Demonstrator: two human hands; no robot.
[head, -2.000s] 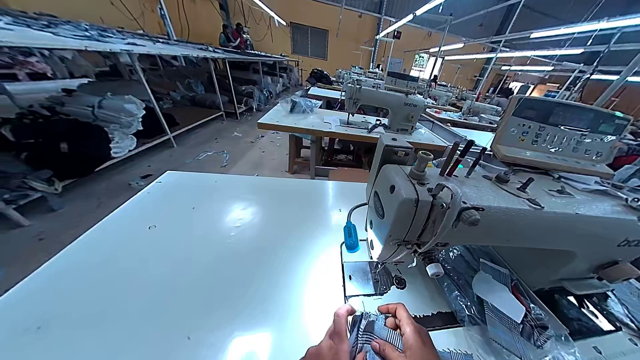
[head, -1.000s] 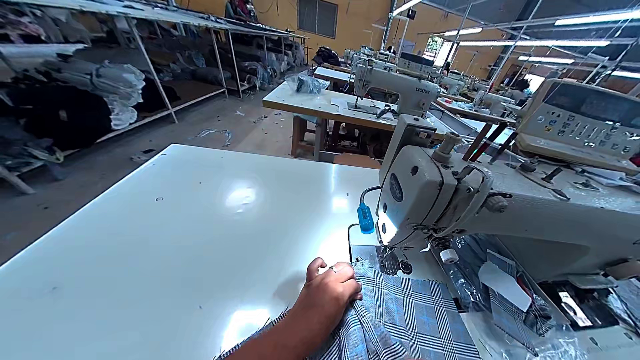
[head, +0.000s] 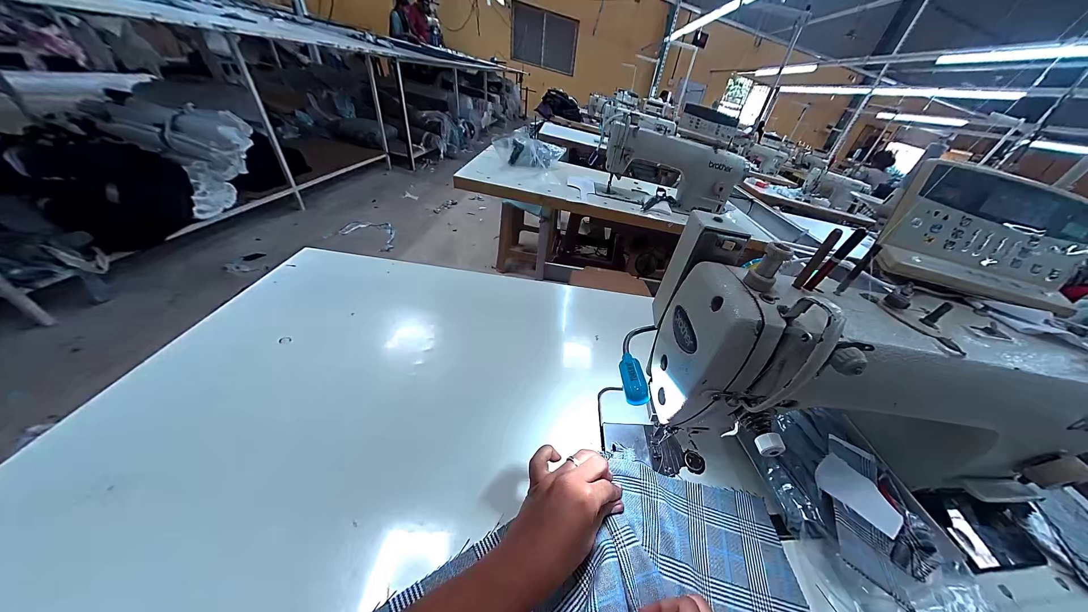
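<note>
My left hand (head: pixel 571 501), with a ring on one finger, grips the upper left edge of a blue-grey plaid fabric piece (head: pixel 697 527), just in front of the needle area. The fabric spreads over the machine bed and table, its top edge close to the presser foot (head: pixel 667 452) of the industrial sewing machine (head: pixel 722 340). Of my right hand (head: pixel 678 604), only fingertips show at the bottom edge, on the fabric; the rest is out of view. A small blue lamp (head: pixel 633 379) hangs left of the machine head.
The white table (head: pixel 340 408) extends left. Plaid scraps and plastic bags (head: pixel 863 501) lie under the machine arm at right. A control panel (head: pixel 986 229) stands on the machine's top. Another sewing machine (head: pixel 680 166) is ahead; fabric rolls (head: pixel 178 127) fill a rack at left.
Two seconds ago both hands held bunched fabric by the needle area. By one second ago the fabric was spread out with my left hand on it; since then my right fingertips have come into view.
</note>
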